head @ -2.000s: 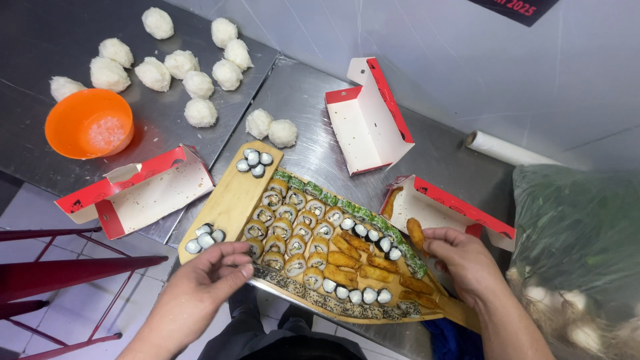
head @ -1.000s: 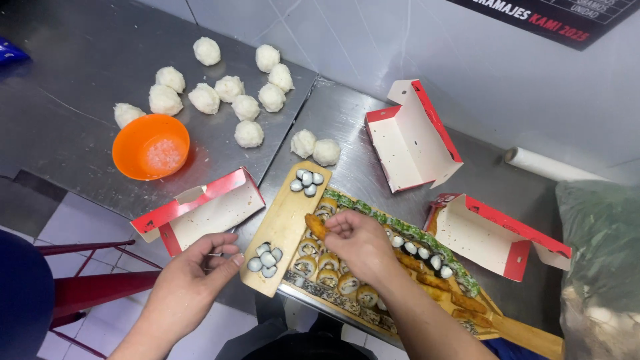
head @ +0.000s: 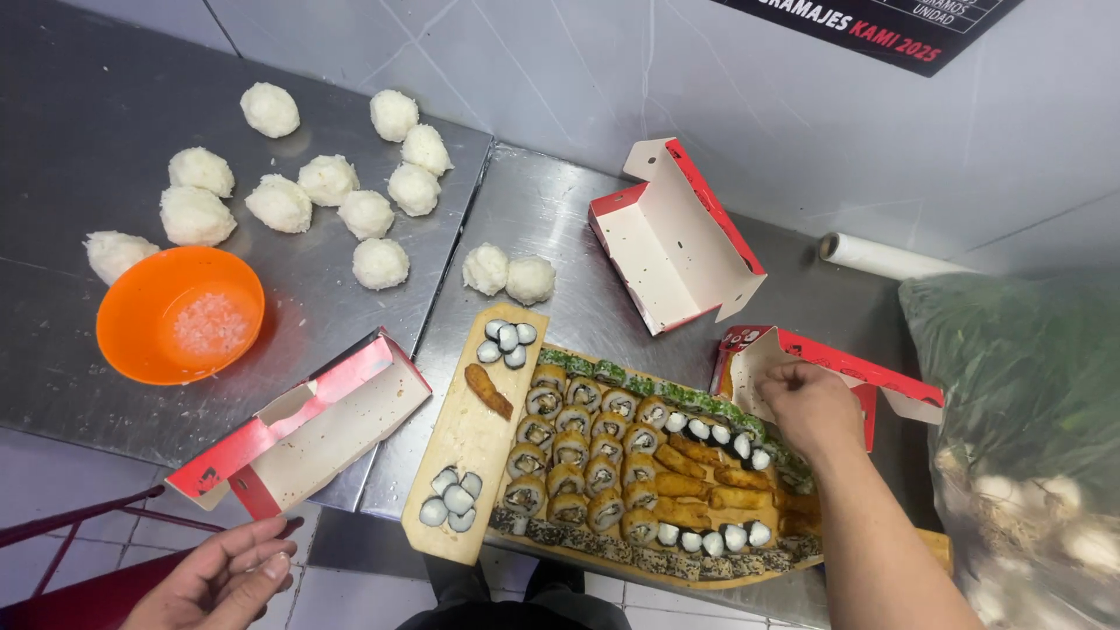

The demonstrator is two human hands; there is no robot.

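My left hand [head: 232, 573] hangs at the lower left below a red and white cardboard box [head: 328, 429], fingers apart and holding nothing. My right hand [head: 809, 407] reaches into another open red and white box [head: 884, 385]; its fingertips are bent down, and whether they grip anything is hidden. Below lies a wooden sushi board [head: 744, 580] with rows of sushi rolls [head: 571, 448] and golden fried pieces [head: 682, 484]. Across its left end, a narrow wooden plank [head: 451, 420] carries two clusters of small white rolls [head: 457, 499] and one fried piece [head: 488, 391].
An orange bowl [head: 122, 302] with some rice stands at the left, near several rice balls [head: 278, 203]. A third open box [head: 674, 254] sits by the wall. A white roll [head: 884, 255] and a plastic bag of green onions [head: 1006, 350] are at the right.
My right hand has moved from the narrow plank to the right-hand box. The fried piece it held now lies on the plank between the two clusters. My left hand has moved away from the plank.
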